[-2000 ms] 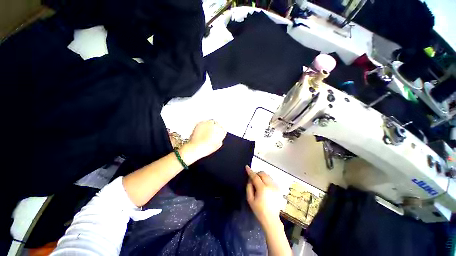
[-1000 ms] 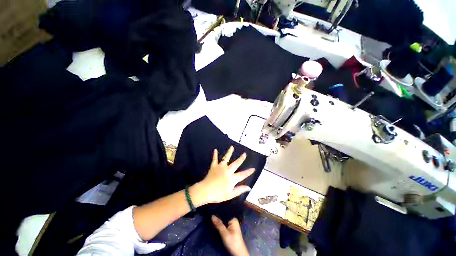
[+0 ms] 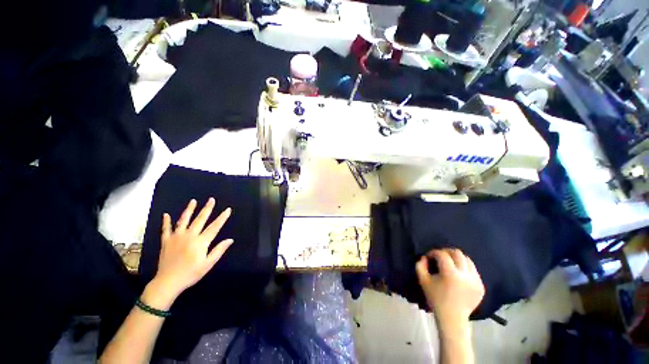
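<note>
My left hand [image 3: 188,249] lies flat with spread fingers on a black panel [image 3: 245,220] left of the needle. The panel reaches the presser foot area [image 3: 285,174] and hangs over the table's front edge. My right hand [image 3: 452,281] is on the stack of black pieces [image 3: 491,234] right of the bed, its fingers curled. Whether it grips a piece cannot be told. The white sewing machine [image 3: 370,135] with blue JUKI lettering stands behind the work.
A large crumpled black garment mass [image 3: 57,199] fills the left. Flat black pieces [image 3: 220,78] lie behind the needle. A pink-topped pot [image 3: 303,67] stands behind the machine head. Black thread cones [image 3: 459,32] stand at the back. The worn wooden edge [image 3: 320,269] crosses in front.
The view has swung right. My right hand has moved from the lap area near the panel to the stack at right. My left hand stays spread on the panel, whose side edge now lies beside the needle.
</note>
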